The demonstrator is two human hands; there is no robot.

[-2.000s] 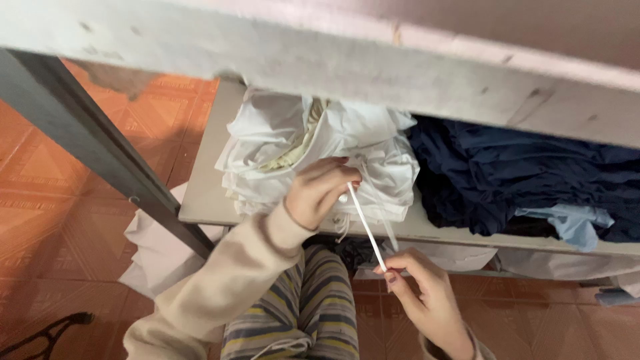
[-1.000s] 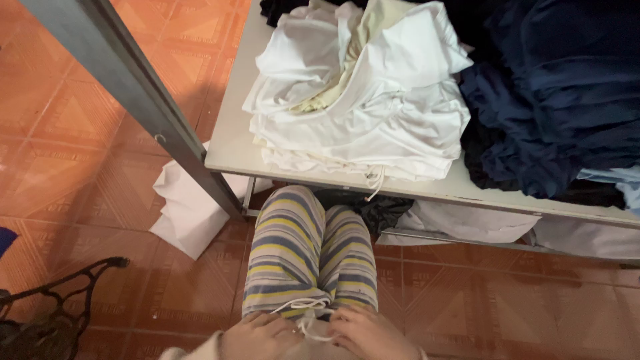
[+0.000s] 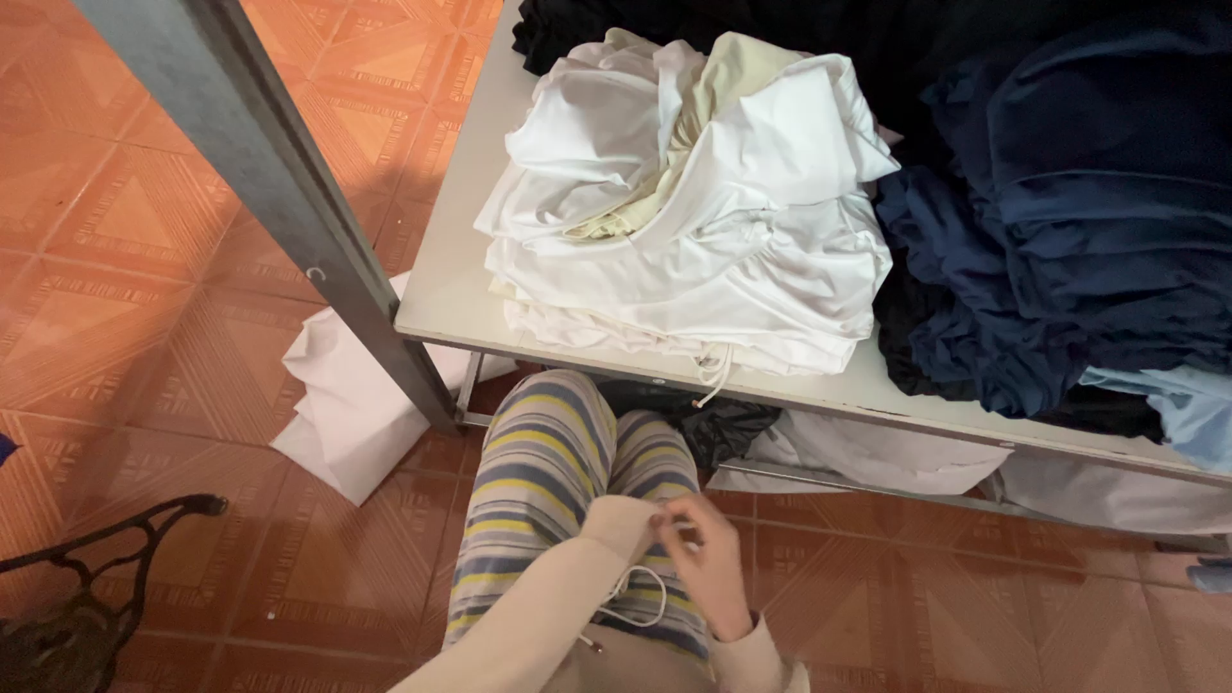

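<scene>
My right hand is raised over my striped trousers, its thumb and fingertips at the cuff of my left sleeve. The left hand is hidden by that beige sleeve and cuff. A white drawstring from the trousers loops beside my right wrist. Beyond my knees, a stack of folded white garments lies on the pale shelf, with a cream-coloured piece in its fold and a thin cord hanging over the shelf's front edge.
Dark blue garments are heaped to the right, with light blue cloth by the edge. A metal post stands at the left. White cloth lies on the tiled floor. Below the shelf are a black plastic bag and pale fabric.
The thin white stick held between both hands two seconds ago is no longer in view. Both hands went down to the waist, then my right hand came up to the left cuff. The view has shifted.
</scene>
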